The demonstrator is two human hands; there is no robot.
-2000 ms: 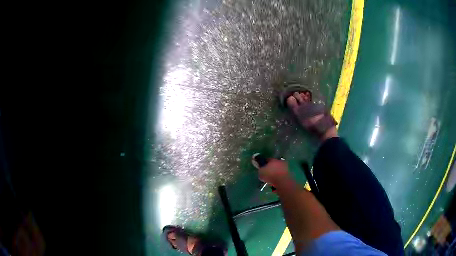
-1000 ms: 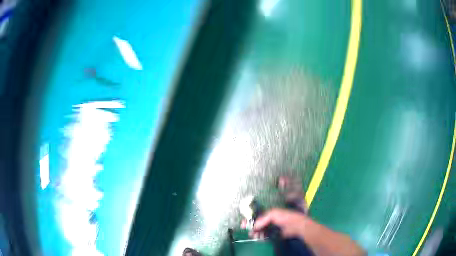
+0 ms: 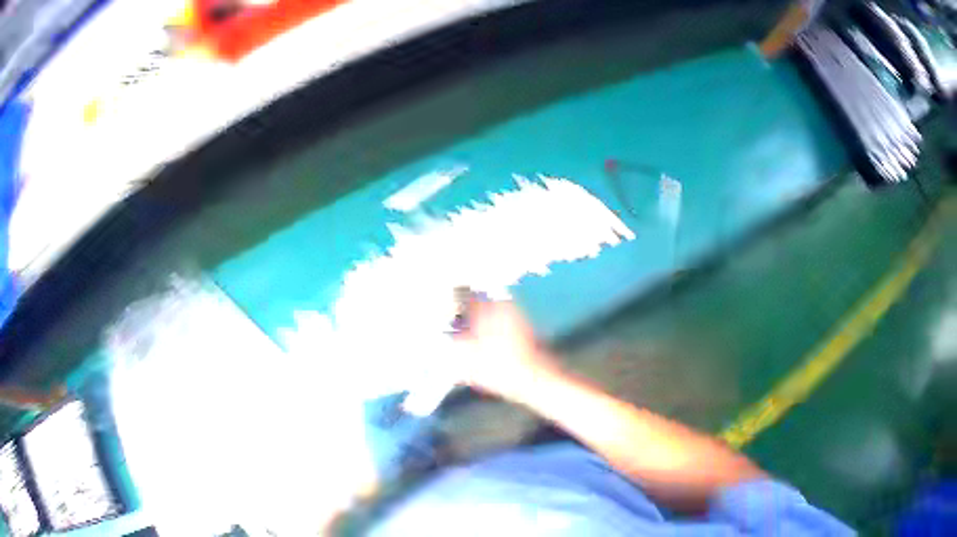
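My right hand (image 3: 498, 341) is bare and closed around a small dark hand tool (image 3: 460, 306), over the near edge of the rod row. Short silver-white rods (image 3: 525, 226) lie in an uneven row mid-bench, washed out by glare. Long rods (image 3: 231, 399) form a bright pile on the left. A blurred blue-grey shape, apparently my gloved left hand (image 3: 397, 435), is low beside my right forearm. A pale piece touches or overlaps it; its fingers cannot be made out.
The green bench (image 3: 724, 136) holds loose pieces (image 3: 425, 189) behind the row, a dark thin tool (image 3: 624, 189) and a pale piece (image 3: 670, 197) at right. Grey rods (image 3: 866, 105) lie far right, two trays (image 3: 68, 467) far left. A red bin (image 3: 262, 23) stands on the shelf.
The view has swung from the floor up to the bench. My right hand, with the tool still in it, is now over the rods. The apparent left glove has come into view.
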